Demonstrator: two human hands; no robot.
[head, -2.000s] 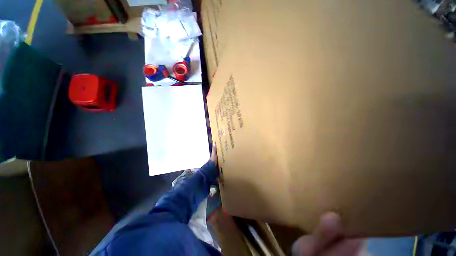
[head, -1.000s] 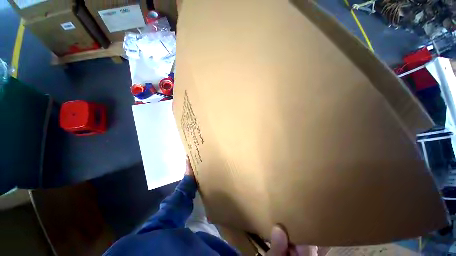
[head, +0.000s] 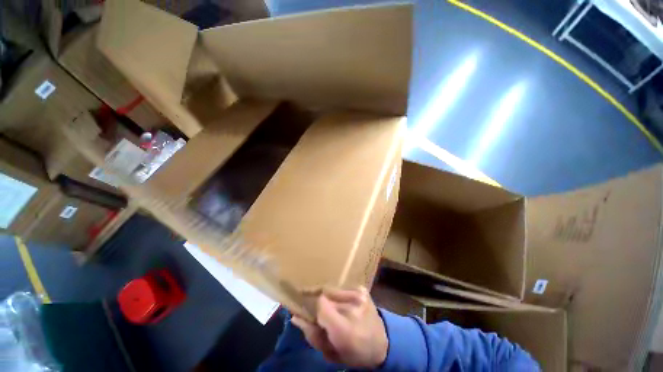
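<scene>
A large brown carton (head: 327,189) is tilted in front of me with its flaps standing open. A dark gap between its panels shows part of the inside, which is too dark to make out. My right hand (head: 345,327) is closed on the near lower edge of the carton, beside a motion-blurred, printed cardboard panel. My left hand is not seen. Only a bit of blue sleeve shows at the bottom, left of my right hand.
Open empty cartons (head: 458,232) stand at the right. Labelled cartons (head: 69,102) are stacked at the left. A red stool (head: 150,296) is on the floor. A white board (head: 232,280) lies beside the carton. A white table (head: 632,29) is at the far upper right.
The large cardboard has turned from a broad face filling the view to an open carton with raised flaps. My right hand has moved left and up. My left hand has gone from sight.
</scene>
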